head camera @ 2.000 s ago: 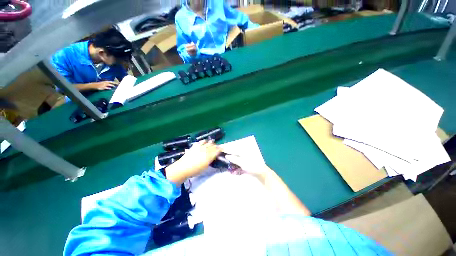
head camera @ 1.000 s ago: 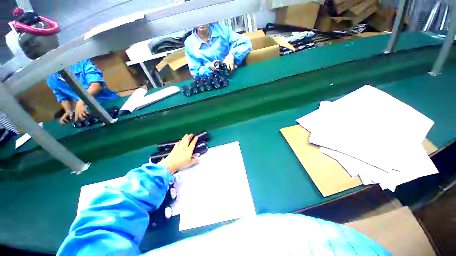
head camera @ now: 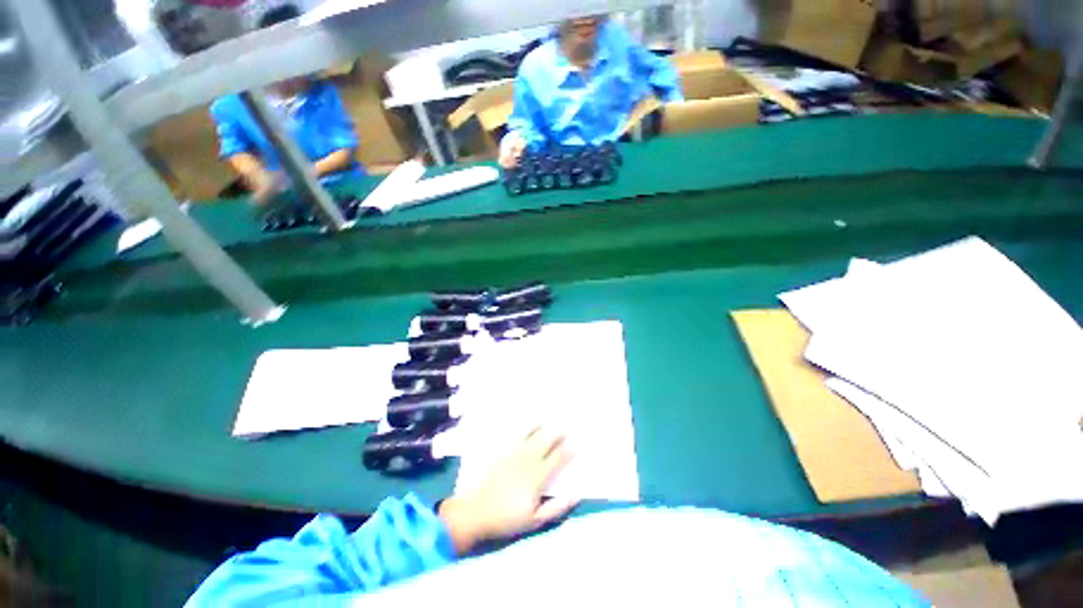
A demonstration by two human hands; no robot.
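Observation:
Black cylindrical units (head camera: 424,378), which look like flashlights, lie on their sides in a column in front of me, several of them with pale ends facing right. Two more lie beside the far end of the column, on its right (head camera: 513,322). A white sheet (head camera: 582,392) lies flat right of the column. My left hand (head camera: 511,487) rests palm down on its near part, fingers slightly spread, with nothing seen in it. My right hand is not in view.
Another white sheet (head camera: 315,386) lies left of the column. A loose white paper pile (head camera: 950,356) lies on tan cardboard (head camera: 808,416) at right. A carton (head camera: 962,584) is below the bench edge. Metal uprights (head camera: 178,226) stand at left. Two people in blue work across the bench.
My left hand has moved off the units at the far end and back toward me onto the white sheet. The units are now uncovered. The view has turned left.

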